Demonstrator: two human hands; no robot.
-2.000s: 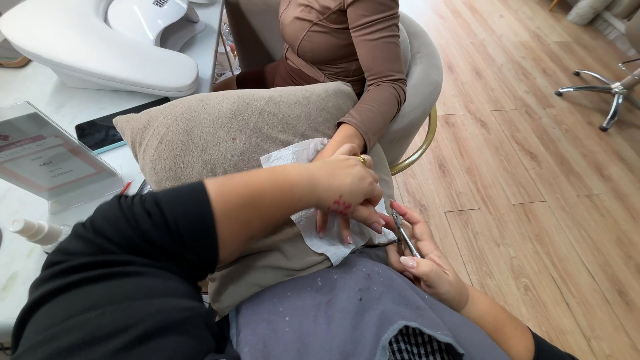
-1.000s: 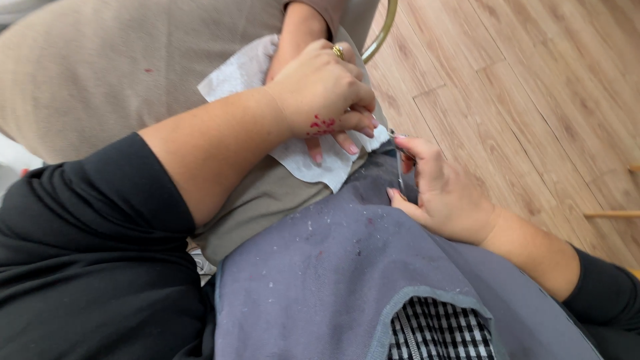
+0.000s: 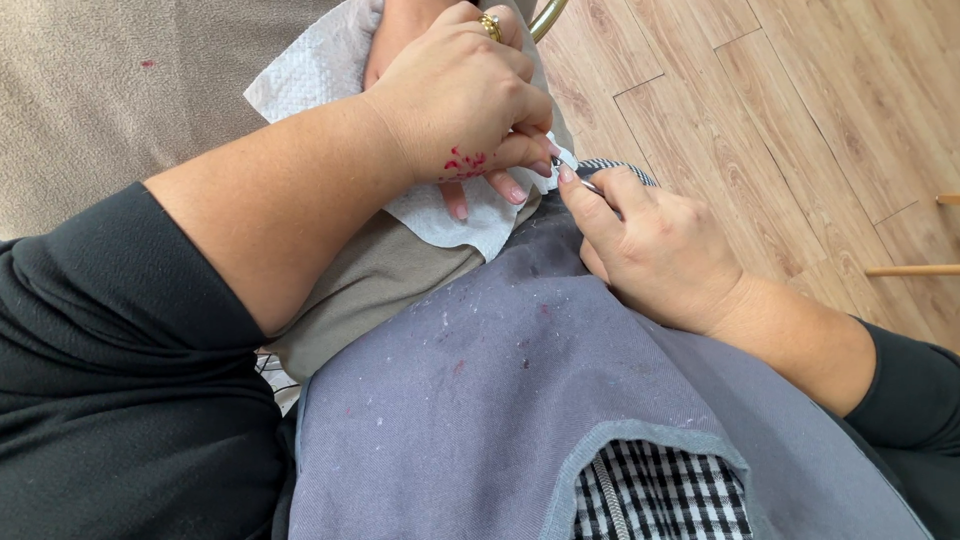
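Note:
My left hand (image 3: 469, 97), with a gold ring and red marks on its skin, lies over another person's hand (image 3: 506, 186) and grips one of its fingers. Two fingertips of that hand show below mine, over a white paper towel (image 3: 311, 71) on a beige cushion (image 3: 150, 112). From the right, my right hand (image 3: 652, 240) holds a slim metal nail-care tool (image 3: 591, 187). Its tip is at the gripped finger's nail, close beside my left fingertips. Most of the tool is hidden in my palm, so its exact kind cannot be told.
A grey apron (image 3: 480, 390) with specks and a checked pocket lining (image 3: 660, 487) covers my lap. A brass-coloured chair rail (image 3: 547, 19) curves at the top. Wood flooring (image 3: 720, 135) lies to the right, with a wooden leg (image 3: 911, 271) at the edge.
The view has tilted down and come closer. In my right hand the tool has turned, with its tip now at the other person's finger. My left hand keeps its hold.

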